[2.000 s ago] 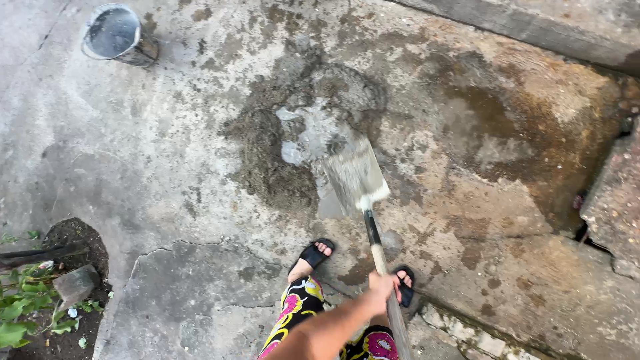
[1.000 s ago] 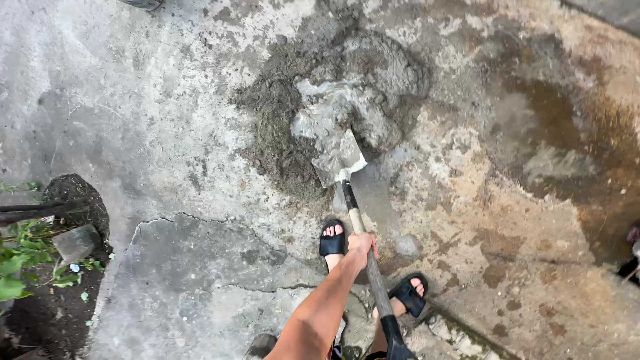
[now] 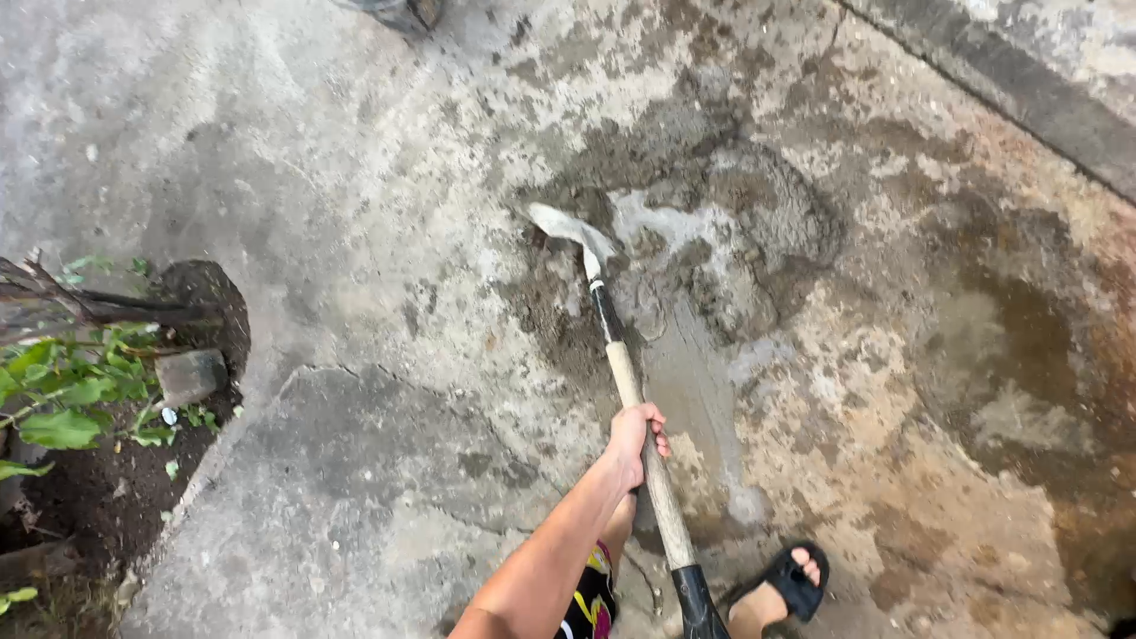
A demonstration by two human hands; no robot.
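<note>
My left hand (image 3: 637, 441) grips the pale wooden shaft of a shovel (image 3: 659, 497) about halfway along it. The shovel's metal blade (image 3: 568, 229), coated with grey mix, is turned on edge at the left side of a wet mortar pile (image 3: 781, 213). Milky water (image 3: 674, 222) lies in the middle of the pile, and a wet smear runs from it toward my feet. The shaft's black lower grip (image 3: 697, 603) reaches the bottom edge of the view. My right hand is out of view.
A bucket (image 3: 399, 11) stands at the top edge. On the left, a planting bed (image 3: 106, 479) holds leafy plants, a branch and a concrete block (image 3: 191, 377). A raised concrete edge (image 3: 1021, 89) crosses the upper right. My sandalled foot (image 3: 790, 581) is at lower right; the floor is cracked.
The shovel blade has moved from the near side of the pile to its left side and is now turned on edge. My left hand keeps its hold on the shaft.
</note>
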